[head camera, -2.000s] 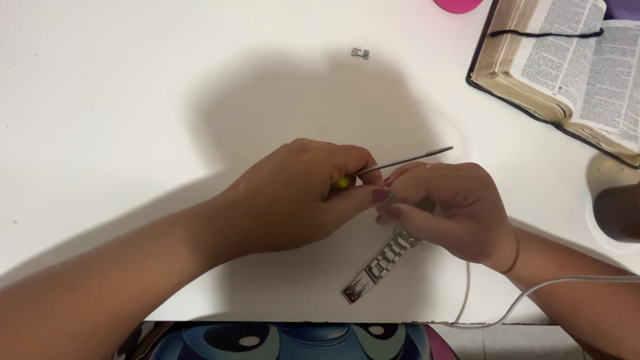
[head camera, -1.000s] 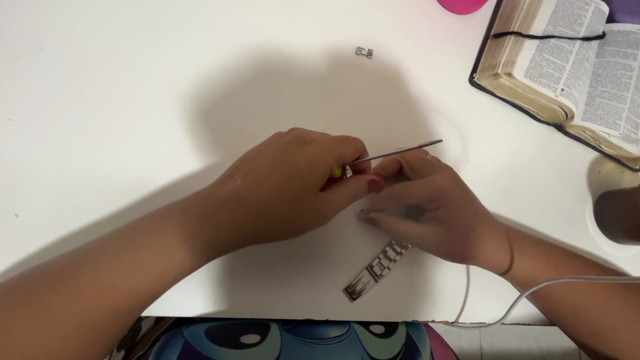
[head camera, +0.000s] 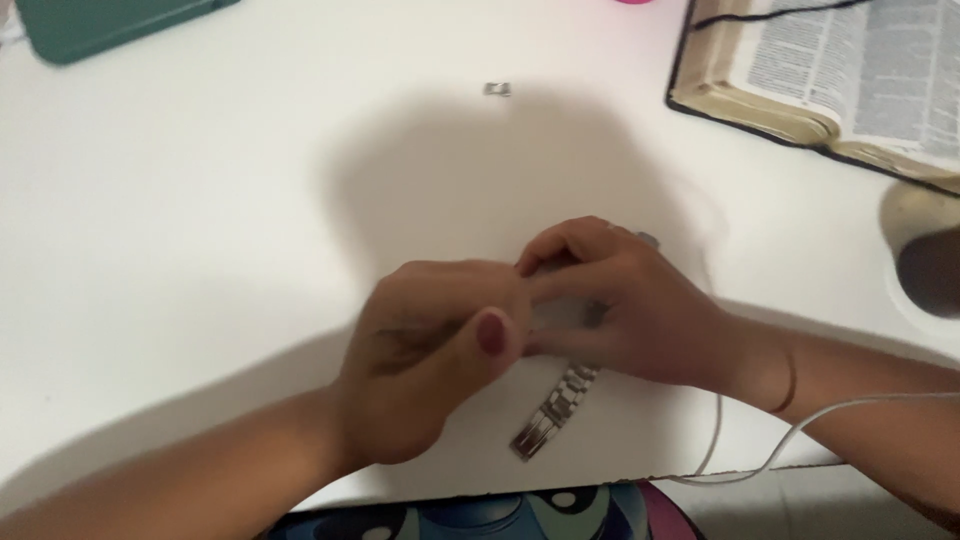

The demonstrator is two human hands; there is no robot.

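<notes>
My left hand (head camera: 442, 352) is turned with its thumb up and its fingers curled, touching the fingertips of my right hand; what it holds, if anything, is hidden. My right hand (head camera: 630, 300) arches over the upper part of a metal watch bracelet (head camera: 566, 394), fingers bent, and blur hides whether they grip it. The bracelet's clasp end lies on the white table below the hands. A small grey piece shows just behind my right knuckles. Farther back lies a small metal link piece (head camera: 497, 89). The thin metal tool is not visible.
An open book (head camera: 795, 124) with a dark ribbon lies at the upper right, above a dark round object (head camera: 934, 270). A green object (head camera: 112, 26) is at the upper left. A white cable (head camera: 817, 416) crosses my right forearm near the table's front edge.
The thin metal tool, earlier sticking out from my left hand, is no longer seen. My left hand has rolled thumb-up, and my right hand has shifted over the bracelet. The view has moved slightly.
</notes>
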